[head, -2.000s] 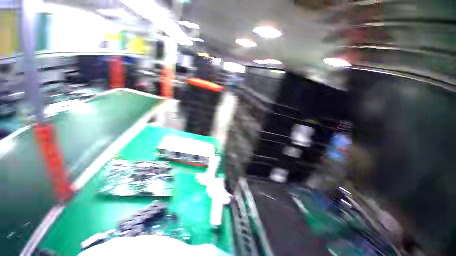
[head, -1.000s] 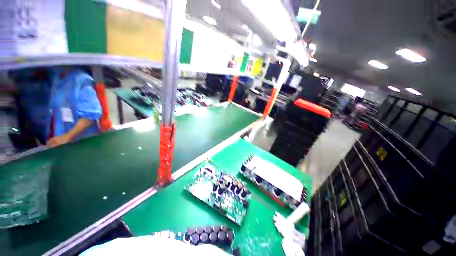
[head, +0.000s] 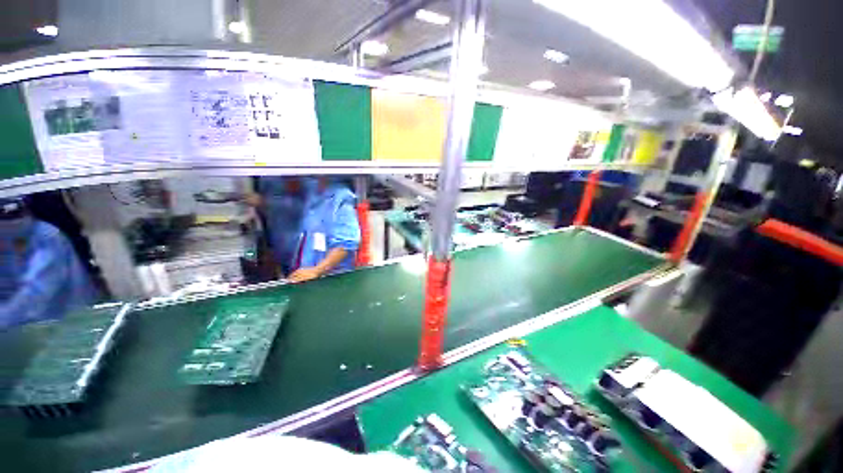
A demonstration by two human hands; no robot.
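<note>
No hand of mine is in view; a blurred white shape, which I cannot name surely, fills the bottom edge. A populated green circuit board with black cylinders lies on the green bench mat. Part of another board shows at the bottom edge, cut off by it. A long board assembly with a white cover lies to the right on the mat.
The dark green conveyor carries a flat green board and another board at left. A post wrapped in red film stands at its near edge. People in blue are beyond it. Black crates stand at right.
The view has swung left. The bench boards now sit lower and further right, two boards on the conveyor show at left, and the white cloth and tube have left the picture.
</note>
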